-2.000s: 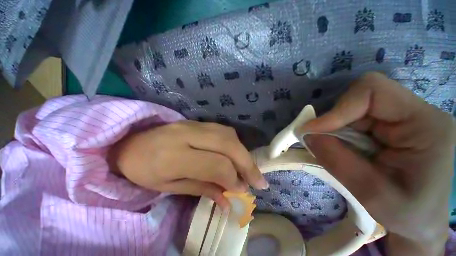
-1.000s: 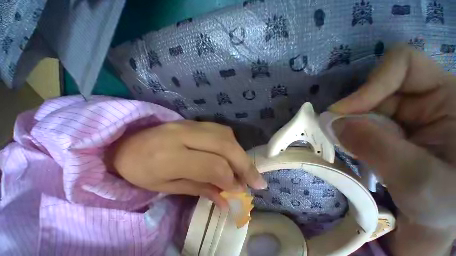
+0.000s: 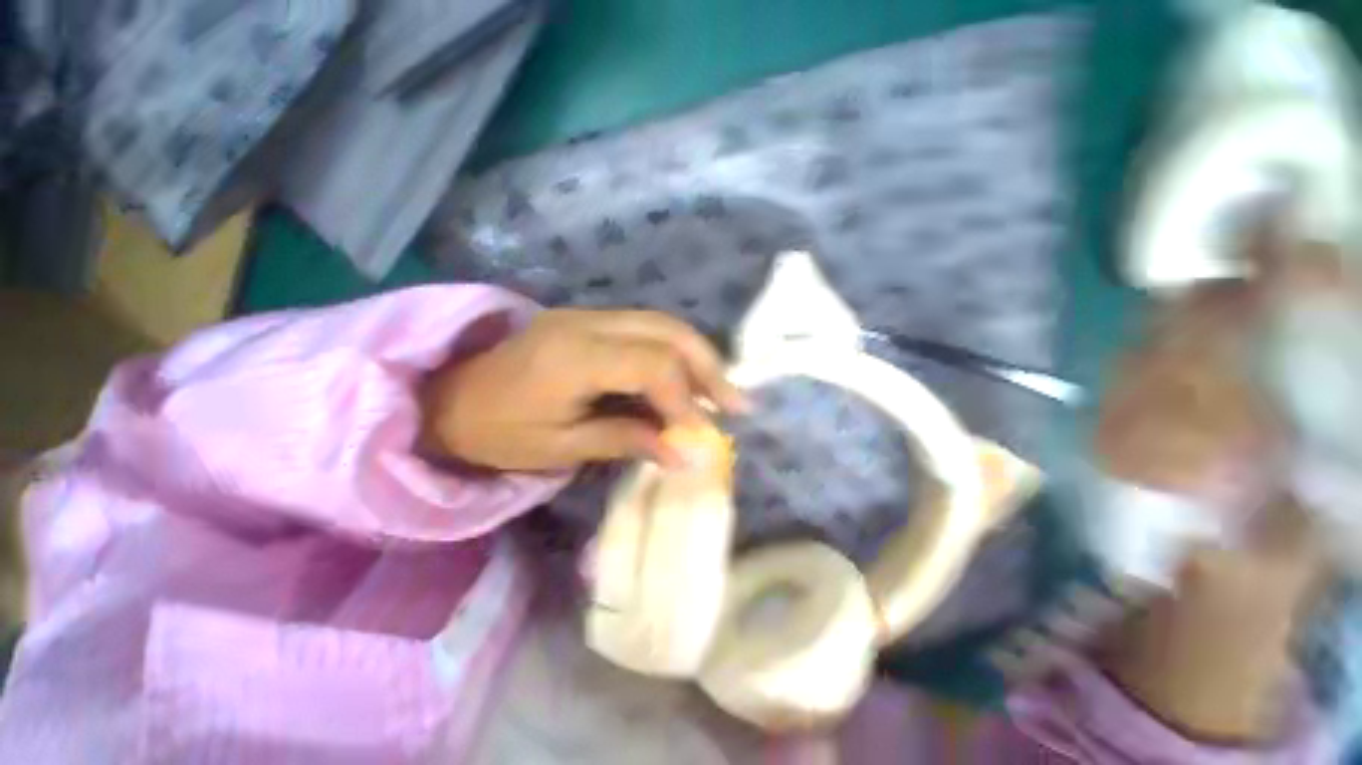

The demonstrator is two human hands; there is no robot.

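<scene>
The cream cat-ear headphones (image 3: 934, 434) lie on the grey printed bag, one plain ear pointing up and an orange-tinted ear at the right. My left hand (image 3: 575, 389) pinches a small orange ear decoration (image 3: 696, 446) at the edge of the left cup. My right hand (image 3: 1195, 404) is blurred at the far right, away from the headphones; a white patch shows below its fingers, and I cannot tell if it is held. A thin dark tool with a bright tip (image 3: 971, 363) lies beside the plain ear.
The grey printed bag (image 3: 956, 165) lies on the green mat (image 3: 642, 60). More grey bags (image 3: 224, 120) hang over a cardboard box edge (image 3: 172, 277) at the upper left. Blurred round white pieces (image 3: 1255, 135) are at the upper right.
My right hand has moved right, away from the headphones. The view has shifted and shows more of the bench. My left hand keeps its pinch on the decoration.
</scene>
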